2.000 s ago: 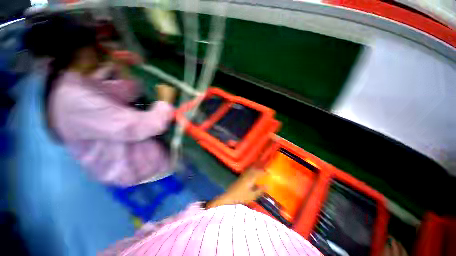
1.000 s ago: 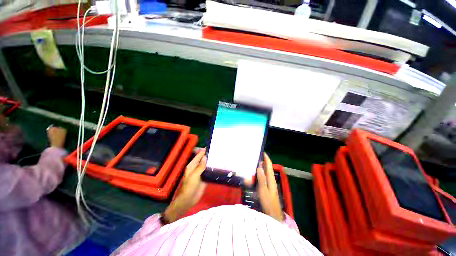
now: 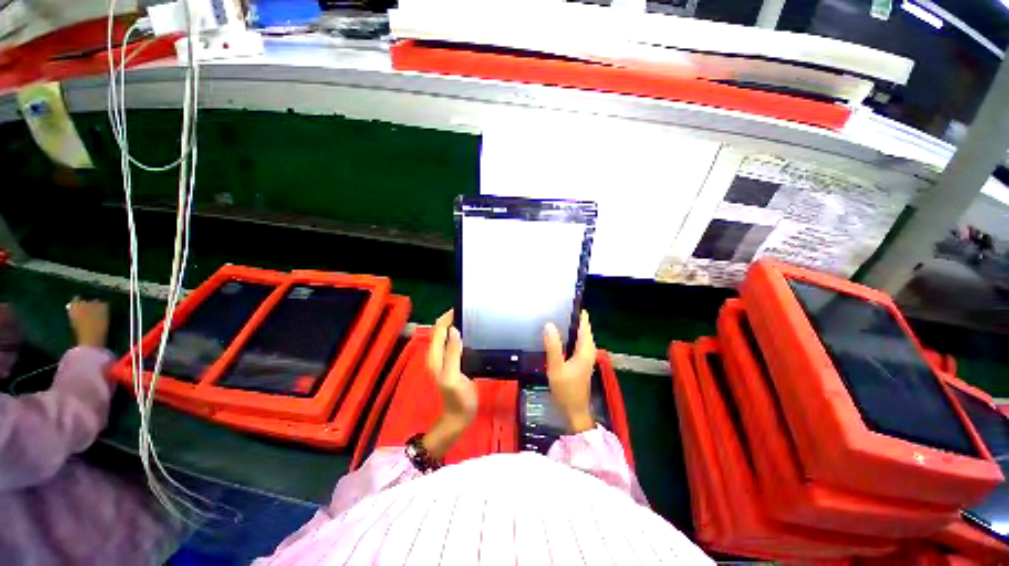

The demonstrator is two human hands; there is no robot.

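A tablet (image 3: 522, 282) stands upright in front of me at the centre, its screen showing a pale, nearly white picture with a dark bar below. My left hand (image 3: 450, 381) holds its lower left edge. My right hand (image 3: 570, 376) holds its lower right edge, the thumb over the lower right of the screen. Below it lies an orange-red foam tray (image 3: 426, 404); its left recess is plain orange and another dark tablet (image 3: 545, 418) shows in the right one, partly behind my right hand.
Stacked foam trays with tablets stand at the right (image 3: 819, 409) and left (image 3: 260, 343). White cables (image 3: 135, 254) hang at the left, near another person's arm (image 3: 66, 404). A white sheet (image 3: 620, 199) and a printed instruction sheet (image 3: 775, 221) are behind, below a long shelf (image 3: 332, 83).
The screen has gone from teal and white to nearly all pale. The tablet stands more upright, sharper in view. Earlier the view pointed further left, with the tablet not visible in raised hands.
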